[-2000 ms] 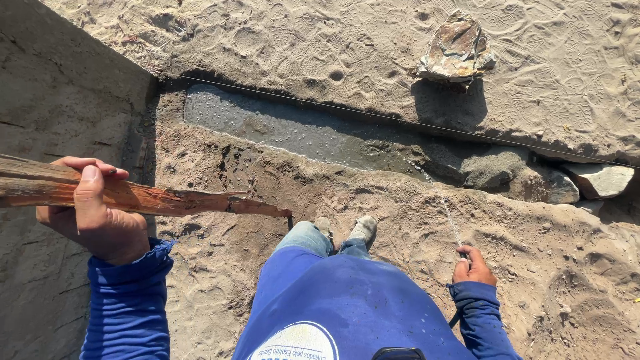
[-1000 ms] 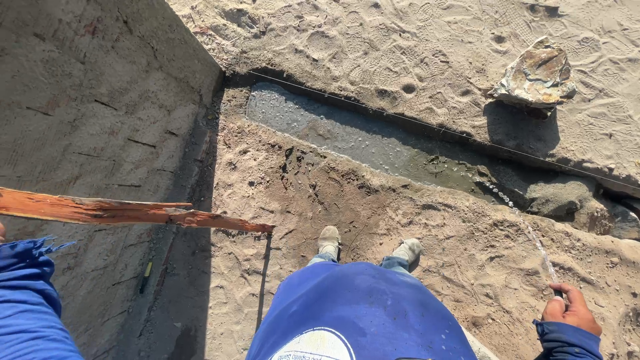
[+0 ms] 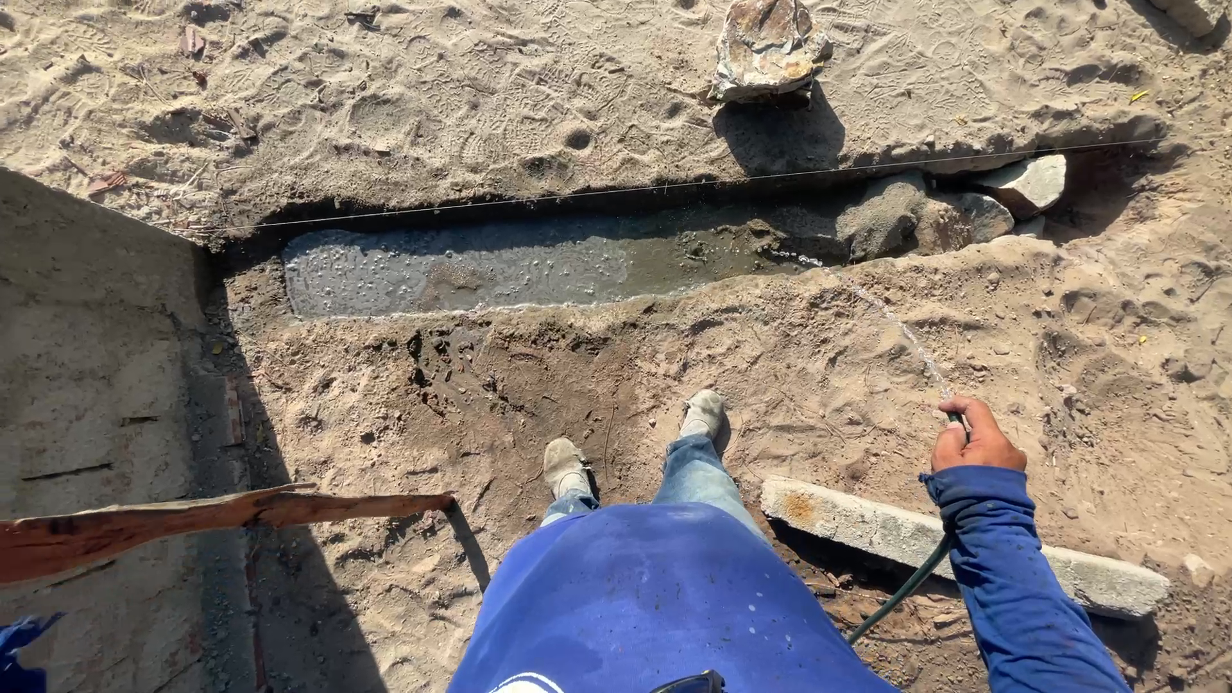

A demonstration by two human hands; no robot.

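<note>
My right hand [image 3: 980, 438] is closed around the end of a dark green hose [image 3: 900, 592], with the thumb near its mouth. A thin stream of water [image 3: 895, 322] arcs from it up and left into a narrow trench. Murky grey water [image 3: 462, 269] fills the trench's left part, and stones [image 3: 881, 217] lie toward its right end. A rough reddish wooden pole [image 3: 356, 507] reaches in from the left edge. My left hand is out of view; only a scrap of blue sleeve shows at the lower left.
A taut string [image 3: 616, 192] runs along the trench's far edge. Beyond it a large rock [image 3: 770, 53] rests on sand. A plastered wall [image 3: 91, 385] stands at left. A concrete post [image 3: 866, 525] lies beside my right forearm. My shoes [image 3: 568, 467] are on damp soil.
My left hand, seen on the wooden pole two seconds ago, has left the view. The water stream continues from the hose in my right hand. The view has turned and shifted.
</note>
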